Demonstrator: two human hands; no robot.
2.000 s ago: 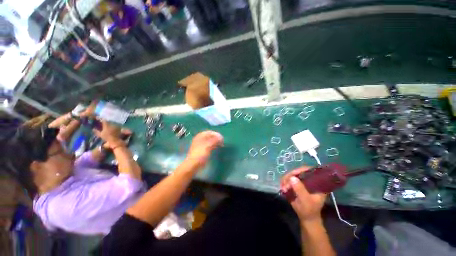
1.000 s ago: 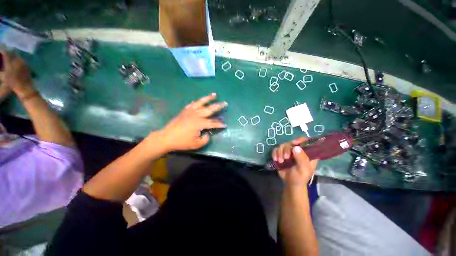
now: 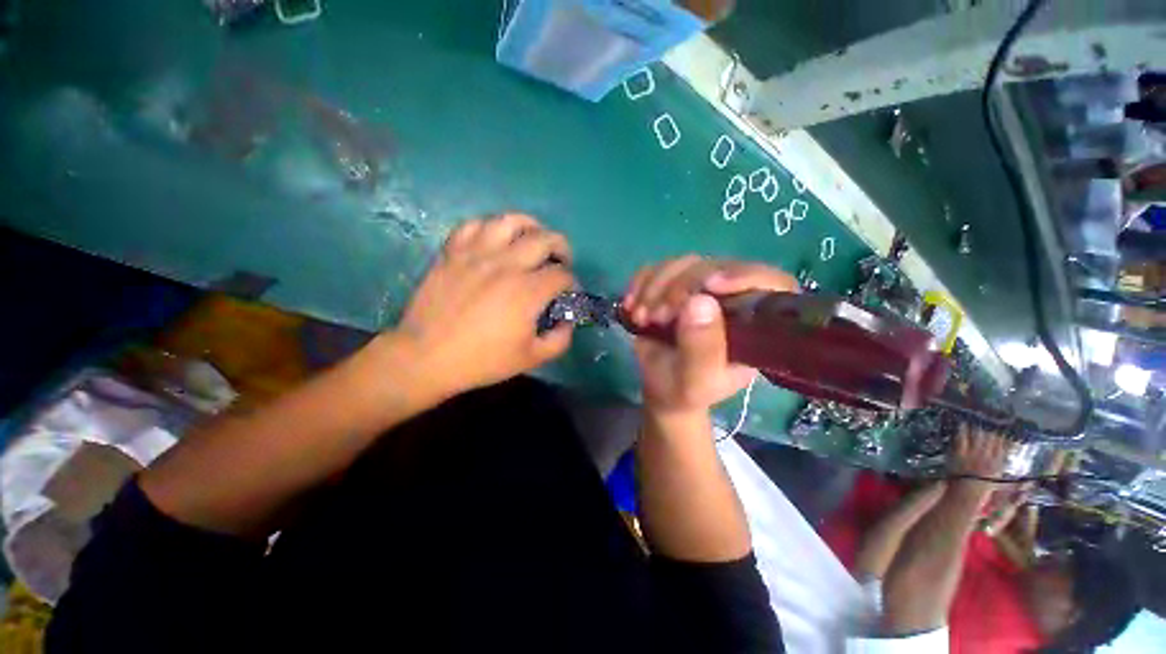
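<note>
My right hand (image 3: 697,332) is closed around the dark red electric screwdriver (image 3: 831,348), which lies nearly level with its tip pointing left. My left hand (image 3: 492,300) holds a small dark and silvery module (image 3: 578,311) in its fingertips, above the front part of the green bench (image 3: 422,166). The screwdriver's tip end meets the module or is very close to it; exact contact is too blurred to tell. My left fingers hide part of the module.
A blue-and-white carton (image 3: 582,45) stands at the top. White rings (image 3: 735,192) lie along the white rail (image 3: 838,192). A heap of modules (image 3: 863,428) and a yellow-rimmed tray (image 3: 944,319) are at the right. A black cord (image 3: 1023,192) loops there. A co-worker's arm (image 3: 921,562) is at lower right.
The view has turned. My left hand was spread and empty over the bench and now holds a module. The screwdriver has come close to my left hand, still in my right hand.
</note>
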